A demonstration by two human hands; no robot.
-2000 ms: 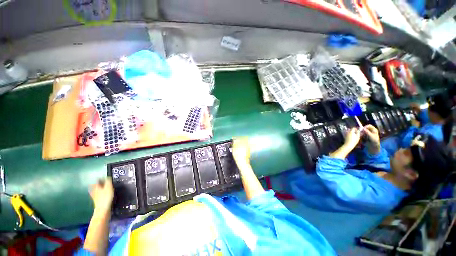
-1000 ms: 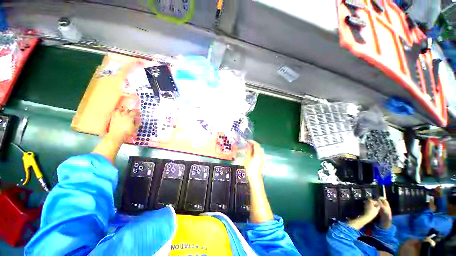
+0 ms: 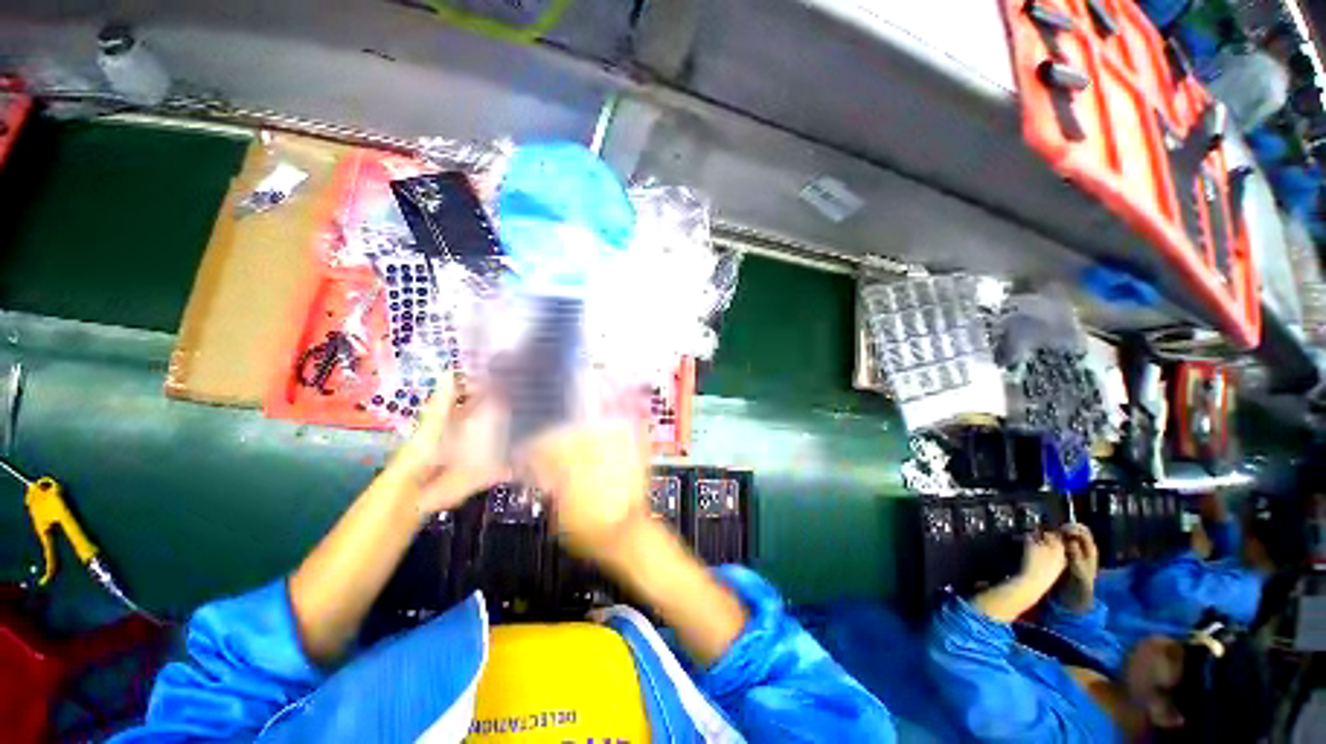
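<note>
A dark sheet with pale cross lines, blurred by motion, stands up between my hands over the parts tray. My left hand is blurred at its lower left edge; its fingers are hard to make out. My right hand holds its lower end. The black phone tray with several dark phone housings lies below, partly hidden by my hands and forearms. The red-orange parts tray holds a sheet of black dots, a dark slab and clear plastic bags.
A tan board lies under the parts tray. A yellow air blow gun is at the far left. A light blue bundle lies on the bags. At the right, another person's hands work over a neighbouring phone tray.
My left hand has moved right from the dotted sheet, and my right hand has moved left from the phone tray's right end. The lined sheet is now up between them.
</note>
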